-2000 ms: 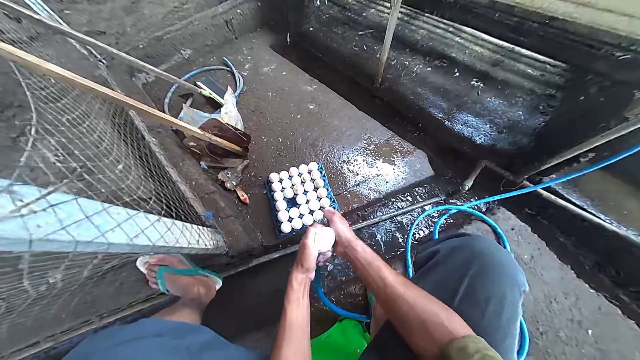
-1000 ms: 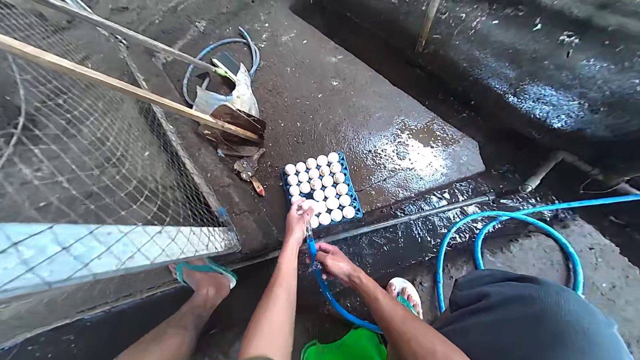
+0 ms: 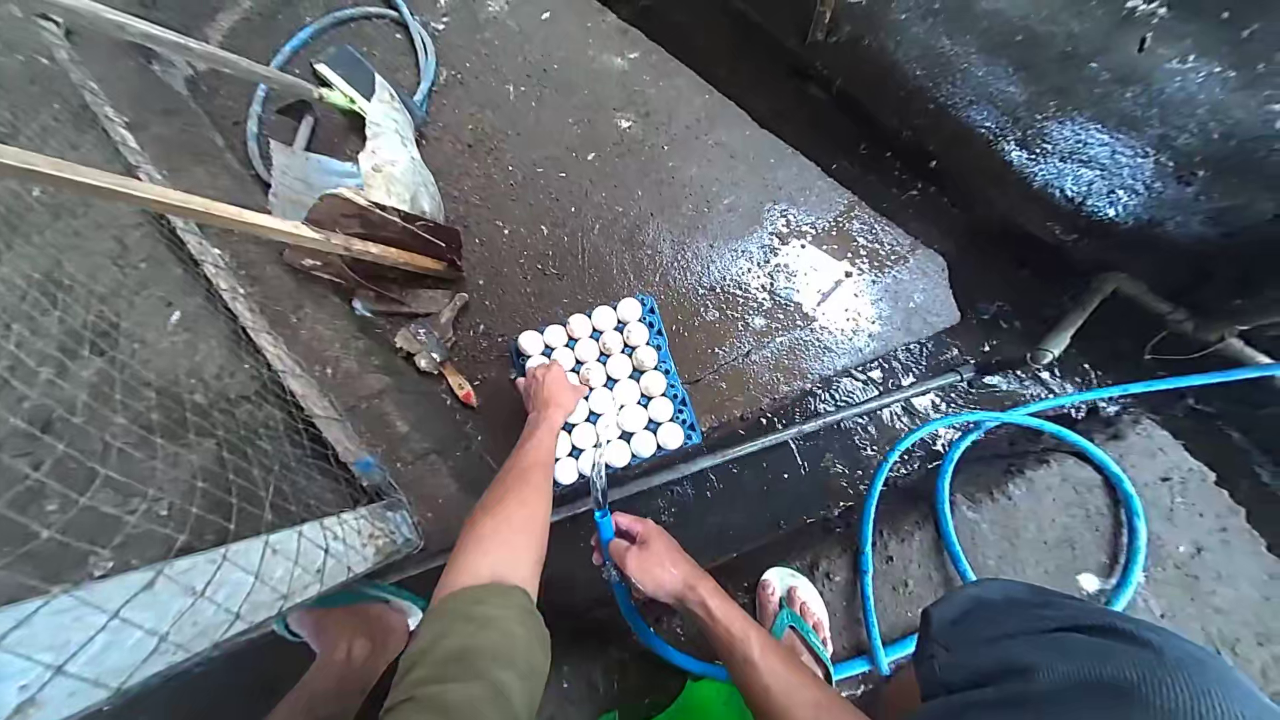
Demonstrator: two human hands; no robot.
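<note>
A blue plastic egg tray (image 3: 680,402) holding many white eggs (image 3: 619,366) lies on the wet concrete floor. Over the tray's left side, my left hand (image 3: 550,390) reaches down with its fingertips on the eggs; whether it grips one is hidden. My right hand (image 3: 645,555) holds the end of a blue hose (image 3: 604,525) just below the tray's near edge. Clear water runs from the hose toward the nearest eggs.
Wooden-handled tools (image 3: 385,225), a pale sack (image 3: 395,155) and a brush (image 3: 455,380) lie to the left. Wire netting (image 3: 170,400) borders that side. A metal pipe (image 3: 800,428) runs past the tray, and blue hose loops (image 3: 1125,500) lie at right. Something bright green (image 3: 705,700) sits between my feet.
Two seconds ago both hands were together around something pale at the tray's near corner. My right hand then took the hose, and my left hand has moved onto the tray's left side.
</note>
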